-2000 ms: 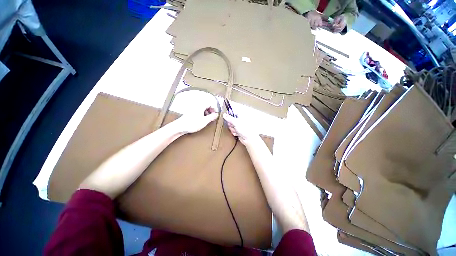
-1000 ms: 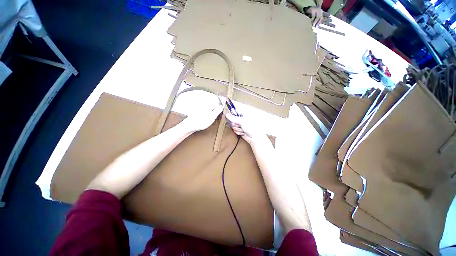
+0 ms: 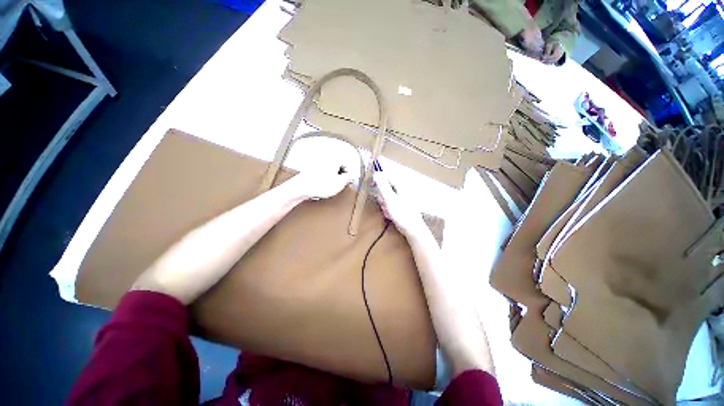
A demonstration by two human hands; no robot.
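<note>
A tan bag panel (image 3: 317, 277) lies flat in front of me. Its handle (image 3: 343, 73) arches above the top edge, and one handle end (image 3: 356, 218) lies on the panel. My left hand (image 3: 324, 176) is at the top edge beside this handle end, its fingers bent together; the thing pinched is too small to tell. My right hand (image 3: 393, 202) is just right of the handle end and holds the thread snips (image 3: 377, 166), whose dark blades point up beside the strap. A black cord (image 3: 363, 285) runs from my right hand down across the panel.
Stacked panels (image 3: 413, 71) lie beyond the work, with a small cream label (image 3: 405, 90). Another pile of panels (image 3: 611, 246) stands at the right. A tray of small items (image 3: 595, 115) and another person's hands (image 3: 544, 47) are at the far right. A metal-frame trolley (image 3: 79, 71) stands left.
The view has shifted slightly. My left hand's fingers have bent inward near the handle end. The snips stay in my right hand beside the strap. The other person's hands have come together.
</note>
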